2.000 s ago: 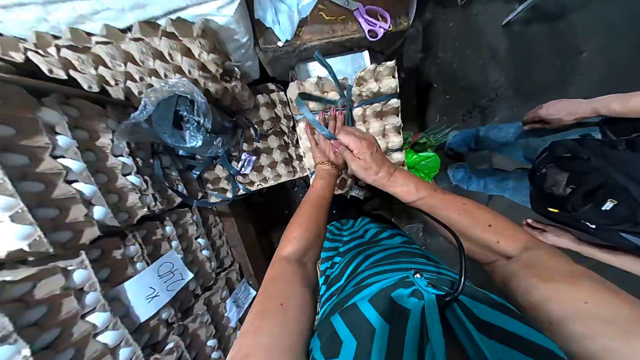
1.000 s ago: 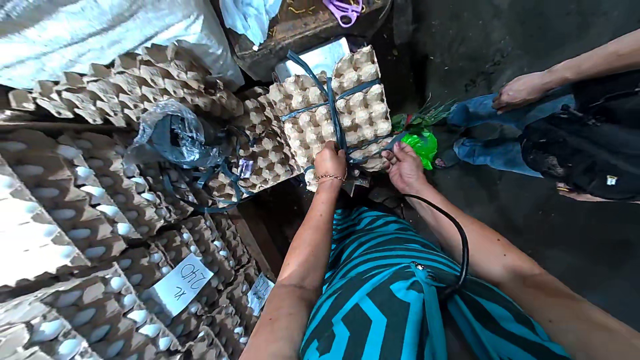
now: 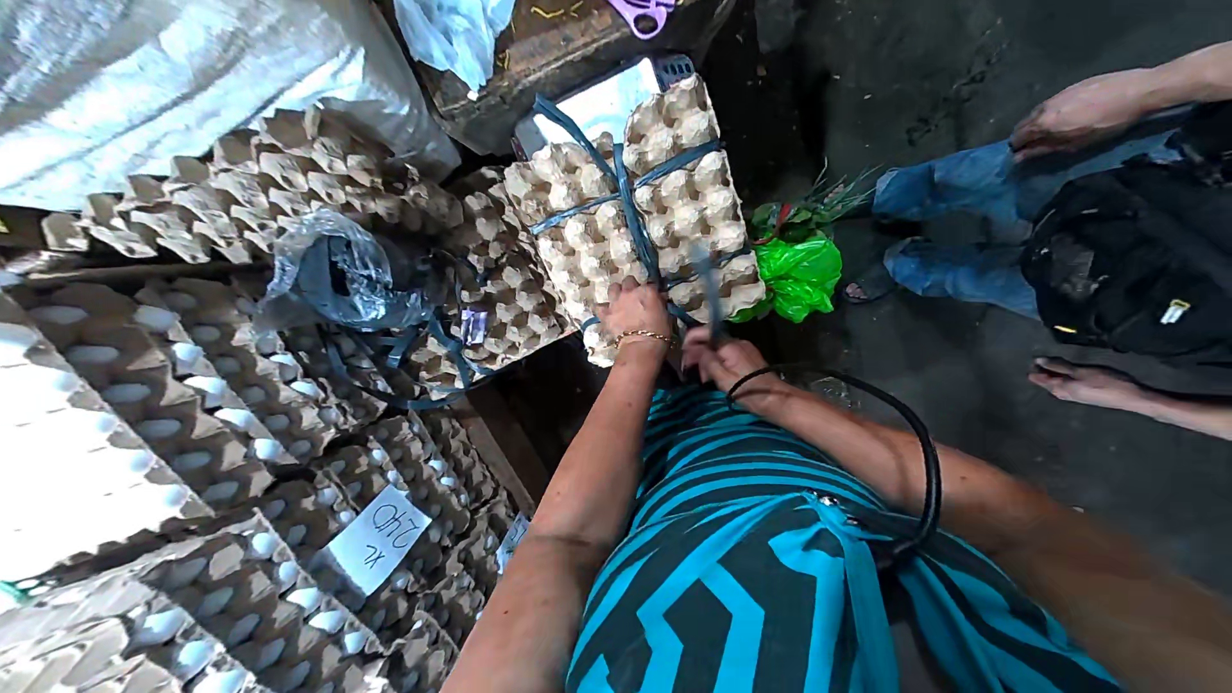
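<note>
A pulp egg tray (image 3: 587, 236), bottom side up, lies in front of me with dark plastic twine (image 3: 630, 207) crossing over it. My left hand (image 3: 637, 313), with a bracelet at the wrist, presses at the tray's near edge where the twine runs down; its fingers appear closed on the twine. Just to the right, my right hand (image 3: 724, 361) is curled around a strand of twine that rises blurred above the fingers. What lies under the top tray is hidden.
Trays of eggs (image 3: 183, 385) fill the left, with a handwritten card (image 3: 378, 539). Empty trays (image 3: 269, 183) and a plastic-wrapped twine roll (image 3: 351, 274) lie nearer. Purple scissors (image 3: 643, 13) rest at the top. A green bag (image 3: 799, 274) and another person's hand (image 3: 1088, 111) are right.
My hands, together on top of the tray two seconds ago, have moved to its near edge. My right hand has come back closer to the left since one second ago.
</note>
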